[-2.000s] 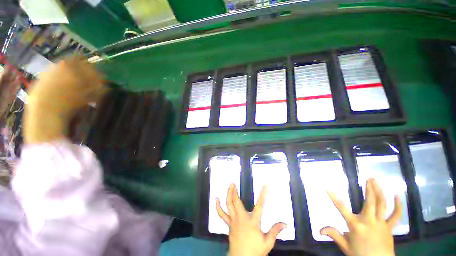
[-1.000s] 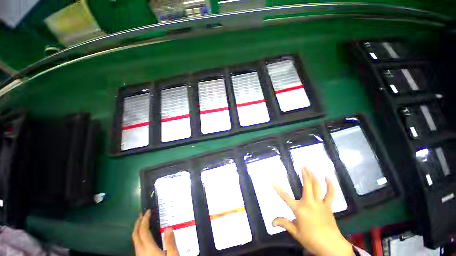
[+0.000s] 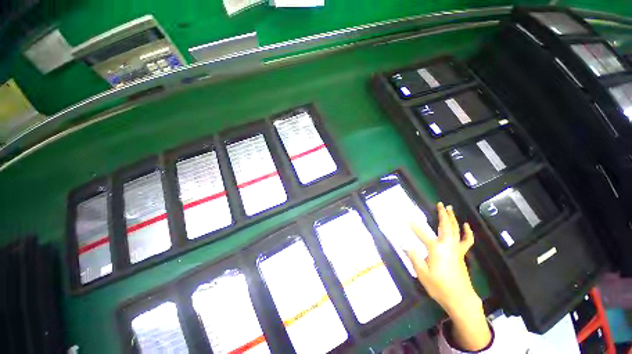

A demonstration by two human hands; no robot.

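Observation:
The near tray [image 3: 249, 250] is black with five side-by-side pockets, each holding a smartphone with a lit white screen. The third phone [image 3: 302, 297] and the fourth phone [image 3: 360, 266] show an orange band; the second phone [image 3: 229, 311] shows a red band. My right hand [image 3: 443, 266] is over the rightmost phone [image 3: 396, 214], fingers spread, holding nothing. Its thumb side lies over the white screen; whether it touches cannot be told. My left hand is not in view.
A far tray [image 3: 216, 243] holds five phones with red bands. A right tray [image 3: 527, 266] holds several dark-screen phones and one bare pocket. Stacked trays [image 3: 554, 104] stand beyond it. Black trays [image 3: 29, 297] are at left. A white sheet [image 3: 533, 339] and red crate [image 3: 597, 321] are lower right.
The view has swung right, so the trays sit further left. My left hand has left the picture. My right hand is now at the rightmost phone. Orange bands now show on the third and fourth phones.

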